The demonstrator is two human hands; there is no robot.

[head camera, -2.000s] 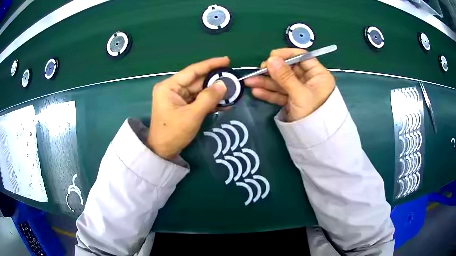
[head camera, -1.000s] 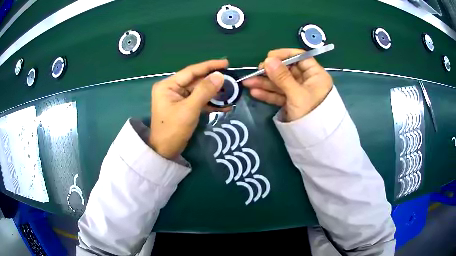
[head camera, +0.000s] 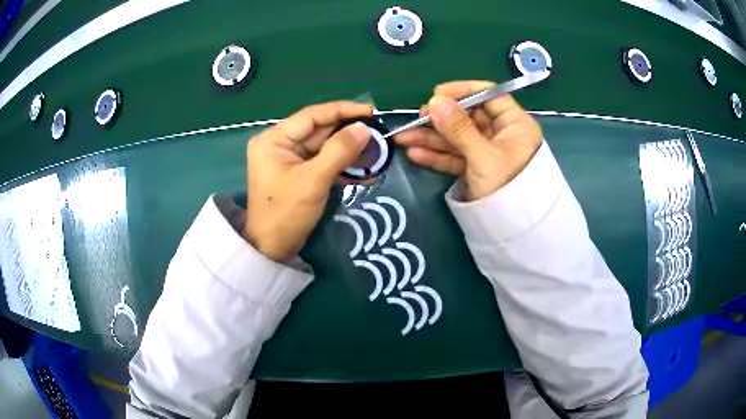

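Observation:
My left hand [head camera: 296,168] holds a black-rimmed round part [head camera: 375,155] between thumb and fingers. A white ring shows on its face; my thumb covers part of it. My right hand [head camera: 484,135] grips silver tweezers [head camera: 491,93], with the tip at the ring's right edge. A clear release film lies below the hands with rows of white arc-shaped adhesive pieces [head camera: 397,263]. A bit of clear film sticks up behind my left fingertips. Whether the tweezers pinch anything is too small to tell.
Discs with white rings [head camera: 400,29] are spaced along the green belt [head camera: 311,61] beyond the bench. A second sheet of arcs [head camera: 669,237] and spare tweezers [head camera: 701,173] lie right. White sheet [head camera: 37,254], a glossy clear sheet [head camera: 102,237] and loose arcs [head camera: 124,321] lie left.
The discs on the belt have shifted right. My left hand has tilted the held part slightly, its thumb now nearer the upper edge. A bit of clear film now shows above the left fingers.

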